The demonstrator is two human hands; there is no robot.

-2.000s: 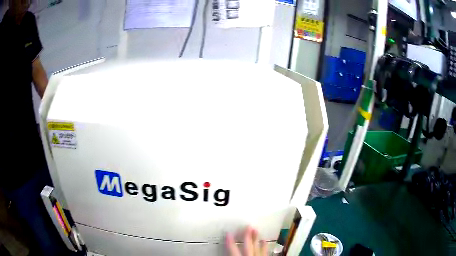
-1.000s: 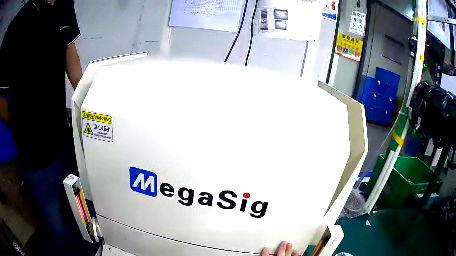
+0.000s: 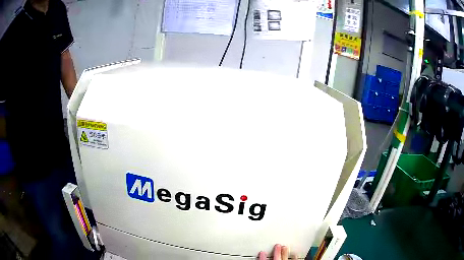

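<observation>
The off-white test chamber [image 3: 213, 137] with blue and black "MegaSig" lettering fills the middle of the view. Its curved lid is down and the inside is hidden. Fingertips of one hand [image 3: 274, 253], seemingly my right hand, show at the bottom edge against the chamber's lower front; the rest is cut off. I cannot tell whether that hand holds anything. My left hand is not in view.
Posts with coloured strips stand at the front left [image 3: 79, 217] and front right corners. A person in dark clothes [image 3: 38, 101] stands at left. At right are a green bench [image 3: 397, 231], green bin [image 3: 414, 175], upright pole and black equipment.
The view has swung, so the chamber sits further right than two seconds ago. Less of the hand shows at the bottom edge. The lid stays down.
</observation>
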